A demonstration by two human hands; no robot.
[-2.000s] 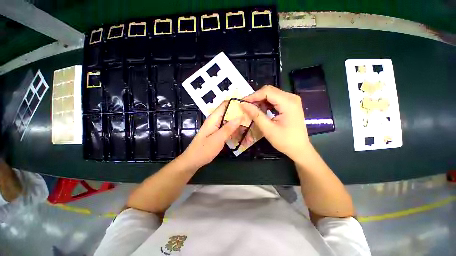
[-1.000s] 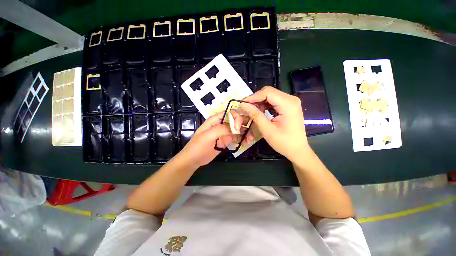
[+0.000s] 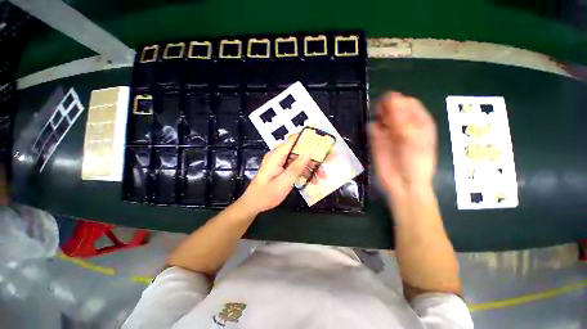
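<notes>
My left hand holds a black frame over the working adhesive sheet. The frame's upper part shows the cream of an adhesive piece or of the sheet below; I cannot tell which. The white adhesive sheet lies tilted on the black blister tray, with notched dark places at its upper end and cream at its lower end. My right hand is blurred, right of the tray and apart from the frame; its fingers look curled and I cannot tell whether it holds anything.
Cream-outlined finished frames sit along the tray's back row, one more below at left. A scrap sheet with crumpled cream bits lies right. A spare adhesive sheet and white skeleton lie left. Another person's pale sleeve shows lower left.
My right hand has let go of the frame and moved right, now covering where the dark glossy slab lay. My left hand keeps the frame. The whole view has shifted slightly.
</notes>
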